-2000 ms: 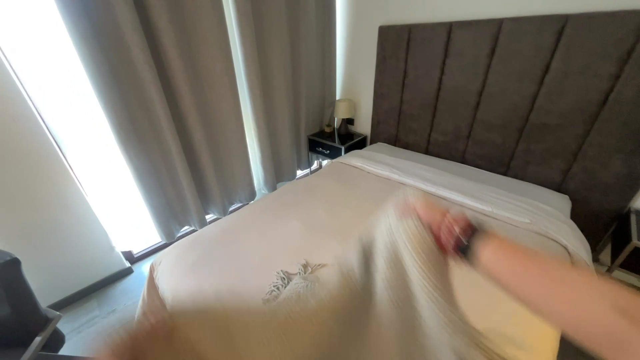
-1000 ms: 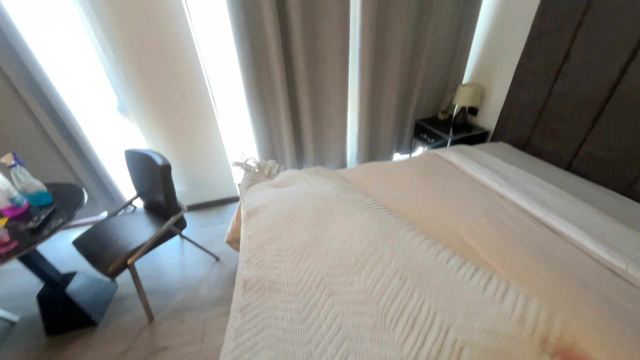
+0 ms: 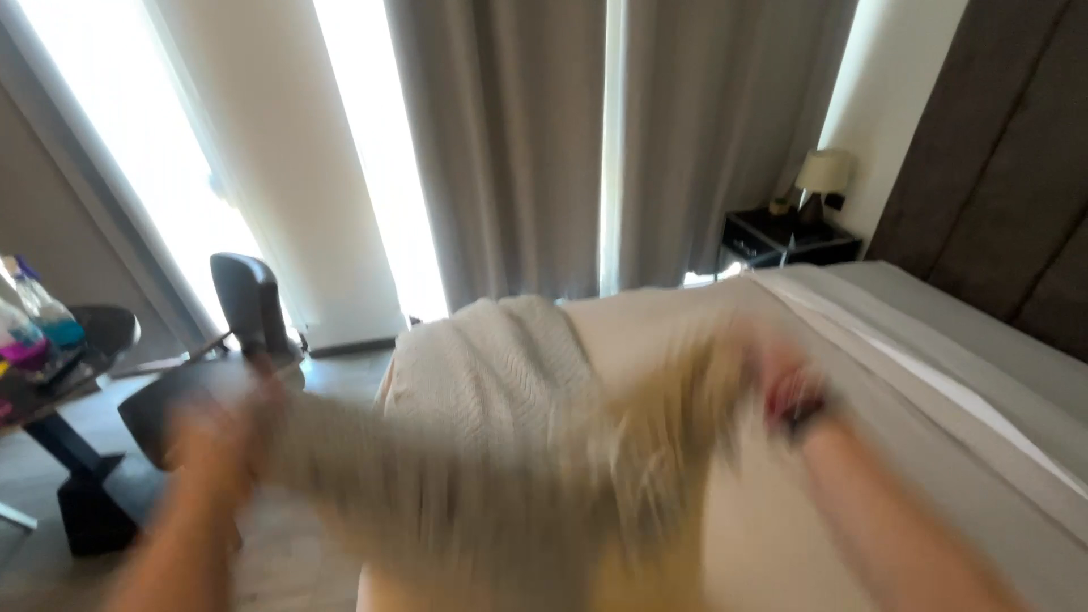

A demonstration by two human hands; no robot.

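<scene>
A cream textured throw blanket (image 3: 493, 365) lies partly over the foot of the bed, and its near part is lifted and blurred by motion. My left hand (image 3: 225, 425) is shut on one end of it at the left, beyond the mattress edge. My right hand (image 3: 778, 365), with a dark band at the wrist, grips the fringed end over the bed. Between both hands the fabric sags. Beneath lies a beige bedspread (image 3: 833, 476), with a white folded sheet (image 3: 952, 382) near the head end.
At the left are a dark chair (image 3: 246, 306) and a round table (image 3: 119, 327) bearing spray bottles (image 3: 42, 310). A black nightstand (image 3: 765, 238) with a lamp (image 3: 823, 174) stands by the grey curtains (image 3: 510, 153). The padded headboard (image 3: 1003, 170) rises at the right.
The throw lay spread over the foot of the bed one second ago; its near part is now raised between both hands. Both hands have come into clear view. The view has turned left since two seconds ago.
</scene>
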